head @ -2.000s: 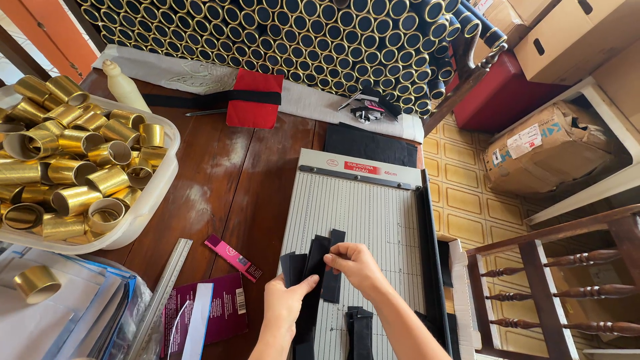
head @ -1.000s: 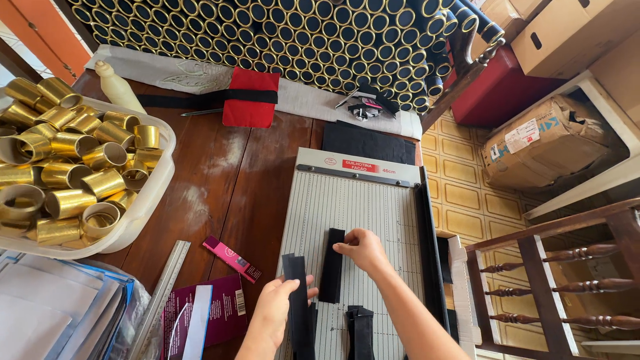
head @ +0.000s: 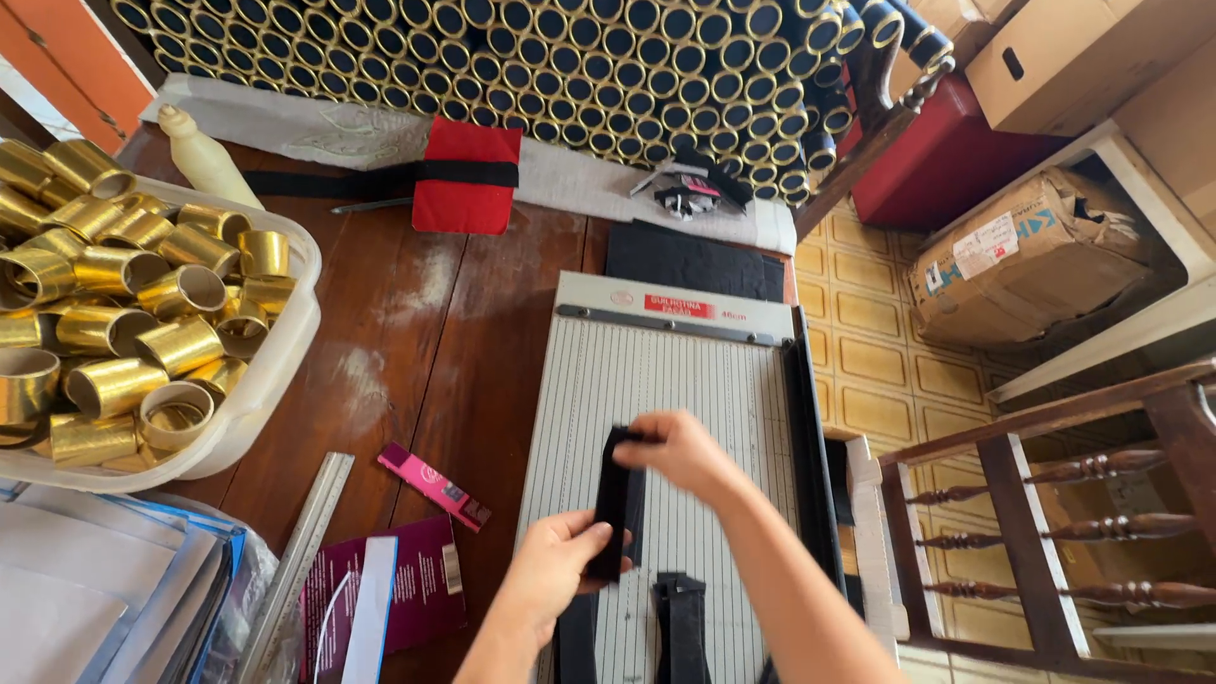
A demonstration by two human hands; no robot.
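Over the lined bed of a guillotine paper cutter, a black strip is held at both ends. My left hand grips its lower end with the thumb on top. The fingers of my right hand pinch its upper end. More black strips lie on the lower part of the bed, some just below my left hand. Black sheets rest beyond the cutter's head. Whether the held piece is one layer or several, I cannot tell.
A white plastic tub of gold rings stands left. A metal ruler, pink strip and purple card lie nearby. Gold-rimmed tubes are stacked behind a red cloth and pale bottle. A wooden chair is right.
A second ago my hands were apart, the left on a strip and the right at another lying on the bed. Now both hold one strip, and strips lie below the left hand.
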